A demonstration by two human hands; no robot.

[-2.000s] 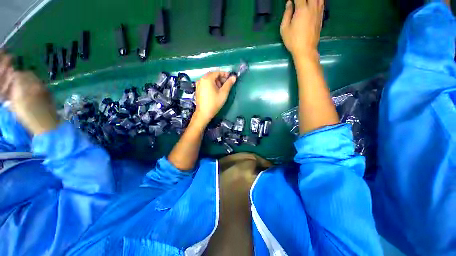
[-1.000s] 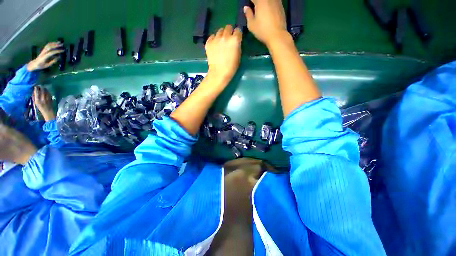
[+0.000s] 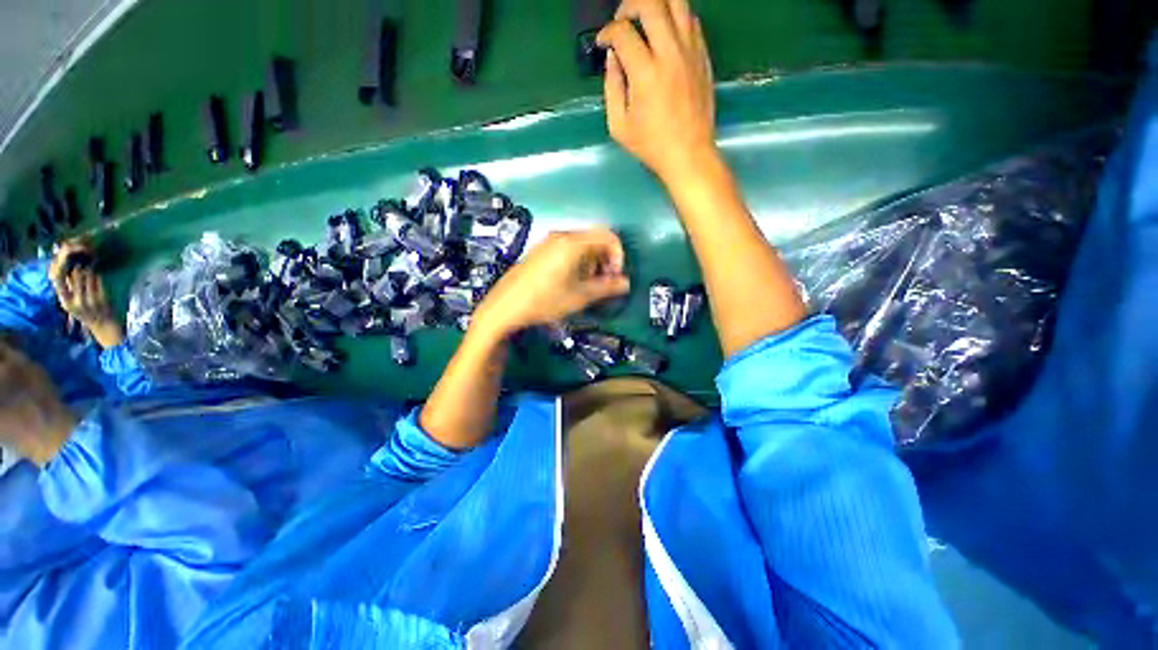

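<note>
My right hand (image 3: pixel 663 92) reaches over the ledge's far edge to the belt. Its fingertips overlap a long black housing (image 3: pixel 592 48); whether they grip it cannot be told. My left hand (image 3: pixel 559 282) is low over the ledge with curled fingers, at the right side of the heap. Whether it holds a small part is hidden. A loose heap of small black parts (image 3: pixel 413 260) with pale shiny faces lies left of my left hand. A few more small parts (image 3: pixel 673 307) lie between my forearms.
The green conveyor belt (image 3: pixel 324 133) carries several spaced long black housings (image 3: pixel 379 61). The glossy green ledge (image 3: pixel 813 165) runs below it. A clear bag (image 3: pixel 965 279) of dark parts lies right, another crumpled bag (image 3: pixel 197 305) left. A neighbour's hand (image 3: pixel 84 290) and blue sleeves are at left.
My left hand has drawn back from the belt to the small parts. My right hand has moved slightly down and stays at the belt. The bars have shifted, and the right bag shows more fully.
</note>
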